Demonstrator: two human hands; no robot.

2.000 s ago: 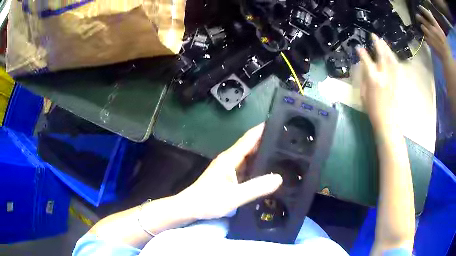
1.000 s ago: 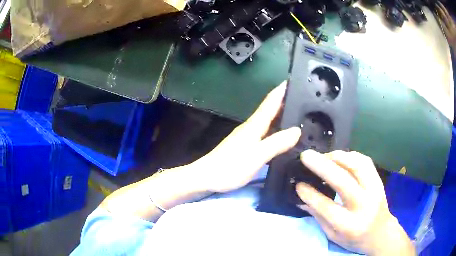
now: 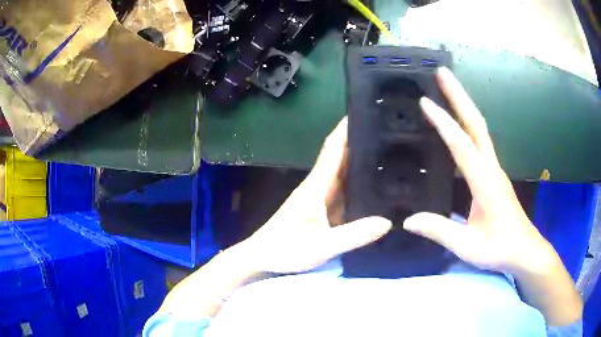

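Note:
The black socket panel housing stands upright in front of my body, its face towards me. It has blue USB ports at the top and dark round sockets below. The lowest socket is partly hidden by my thumbs. My left hand grips its left edge, thumb on the lower face. My right hand holds its right side, with the thumb low on the face and fingers at the upper right. A yellow wire shows behind the top end.
A loose socket insert lies on the green mat beside black parts. A crumpled brown paper bag is at the upper left. Blue bins and a yellow bin are at the lower left.
My right hand came from the parts heap to the housing's lowest socket, and now holds its right side. The housing has turned more upright. In the lowest opening, brass showed at first but does not now.

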